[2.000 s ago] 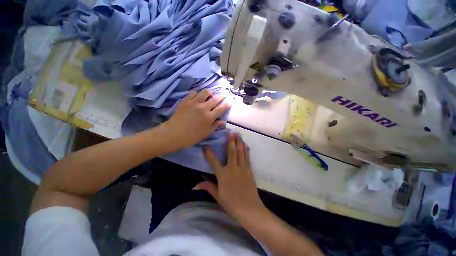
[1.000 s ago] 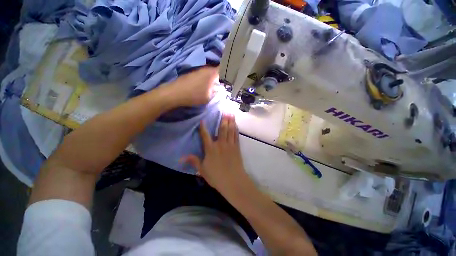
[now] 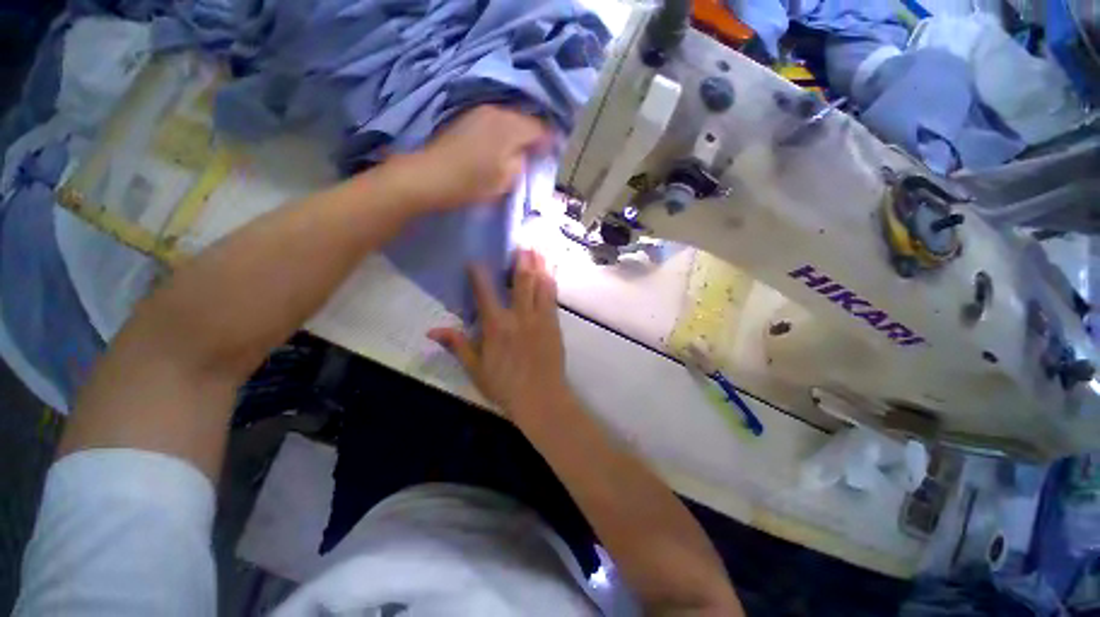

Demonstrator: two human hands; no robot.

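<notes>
A light blue garment piece (image 3: 440,256) lies on the machine table left of the needle, with its gathered folds heaped behind. My left hand (image 3: 489,154) holds the cloth near the lit needle area, its fingers curled and partly blurred. My right hand (image 3: 519,338) lies on the near part of the cloth, fingers apart, fingertips on a brightly lit edge. The presser foot (image 3: 612,231) of the off-white sewing machine (image 3: 784,229) is just right of the cloth; whether the cloth is under it cannot be told.
Blue and yellow-green thread snips (image 3: 736,404) lie on the table (image 3: 627,392) right of my right hand. Crumpled whitish plastic (image 3: 859,458) lies under the machine's right end. Blue cloth (image 3: 923,103) is heaped behind the machine, and more hangs at the far left.
My left hand has moved away from me, up beside the machine head, drawing the cloth's edge with it. My right hand has shifted slightly left. Less cloth hangs over the front table edge.
</notes>
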